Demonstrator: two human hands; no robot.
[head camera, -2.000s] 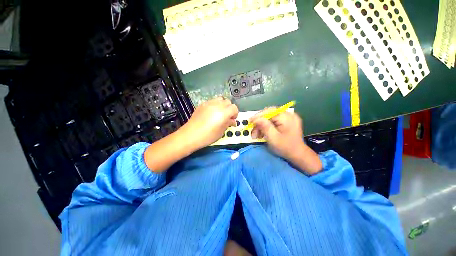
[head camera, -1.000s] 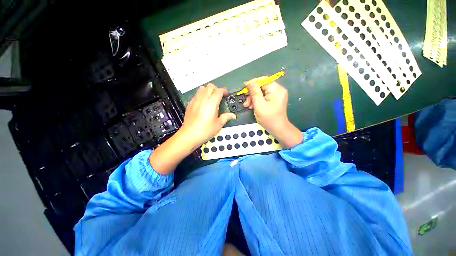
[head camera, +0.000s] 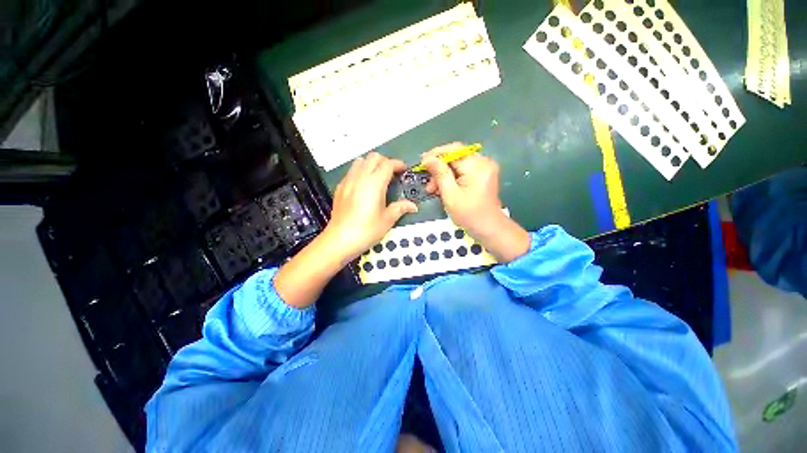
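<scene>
A small dark plate with round holes (head camera: 414, 187) lies on the green mat between my hands. My left hand (head camera: 361, 200) grips its left side with thumb and fingers. My right hand (head camera: 467, 188) holds a slim yellow tool (head camera: 461, 153), its tip at the plate's upper part; the fingers hide the plate's right part. A white strip with two rows of black dots (head camera: 425, 251) lies just below my hands, near the bench edge. Whether a dot is on the tool tip is too small to tell.
Stacked pale liner sheets (head camera: 395, 82) lie beyond my hands. Dotted strips (head camera: 639, 86) fan out at the right by yellow tape (head camera: 609, 168). Another pale strip (head camera: 767, 51) lies far right. A black tray with plates (head camera: 232, 243) is at left. A blue sleeve shows at the right edge.
Both hands moved from the dotted strip up to the plate. My left hand took hold of the plate, and the yellow tool's tip came to it. In the last second they have hardly moved.
</scene>
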